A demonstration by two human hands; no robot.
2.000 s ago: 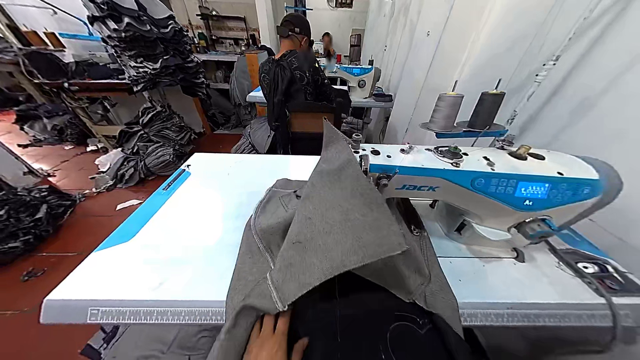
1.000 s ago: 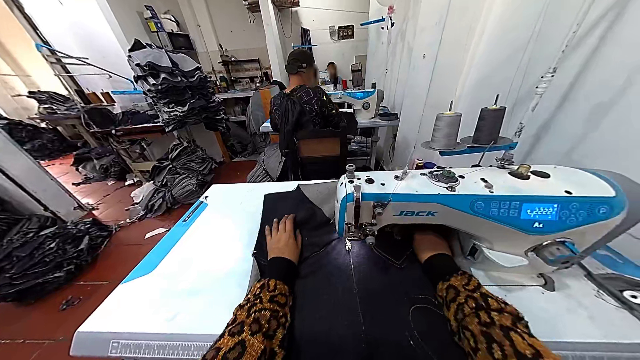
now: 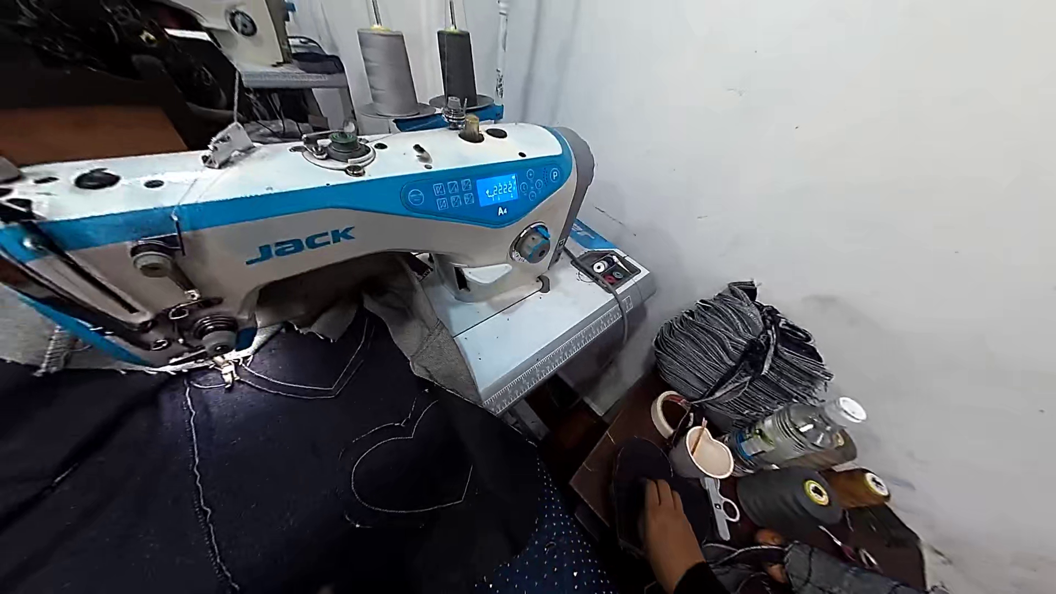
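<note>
Dark denim fabric (image 3: 280, 487) with pale stitched seams and a heart-shaped stitch line lies under the needle area of the Jack sewing machine (image 3: 330, 223). A grey edge of cloth (image 3: 417, 330) shows beneath the machine arm. At the lower right, my right hand (image 3: 667, 520) reaches down onto a dark, rounded cloth piece (image 3: 639, 478) on a small brown side table (image 3: 598, 462); whether its fingers grip the piece is unclear. White-handled thread snips (image 3: 720, 507) lie just right of that hand. My left hand is out of view.
Around the side table's items are a tied denim bundle (image 3: 742, 355), a clear plastic bottle (image 3: 800, 429), a white cup (image 3: 703, 454), a tape roll (image 3: 670, 412) and a dark thread cone (image 3: 788, 499). Two thread cones (image 3: 388, 74) stand behind the machine. A white wall (image 3: 808, 165) borders the right side.
The view has swung right and down. My right hand has left the fabric by the machine for the side table. My left hand, on the fabric a second ago, has gone out of view.
</note>
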